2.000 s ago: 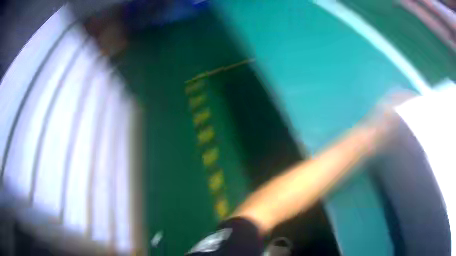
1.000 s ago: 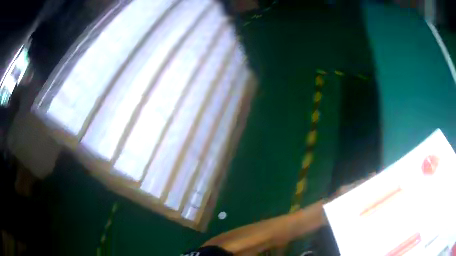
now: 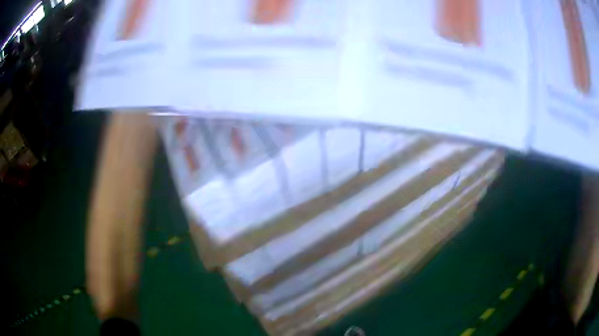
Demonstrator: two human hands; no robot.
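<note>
A group of white boxes (image 3: 354, 72) with orange-red stripes and grey print lies side by side across the top of the view, close to me and raised above the floor. My left forearm (image 3: 121, 216) reaches up to the group's left part; the hand is hidden behind the boxes. My right forearm (image 3: 586, 249) reaches up at the right edge; that hand is also hidden. The group is carried between both arms. Below and behind it is a large stack of white boxes (image 3: 282, 216) in layers with brown board between them, partly covered by the group.
The green floor (image 3: 171, 295) surrounds the stack. Yellow-black tape (image 3: 506, 295) runs on it at lower right, and more shows at lower left. Dark, blurred clutter (image 3: 20, 131) stands at the far left. A small ring-shaped thing shows at the bottom edge.
The view has turned from the green bench to the stack, which is now centred. The white boxes have moved from lower right to across the top. My left forearm now points upward; my right forearm shows.
</note>
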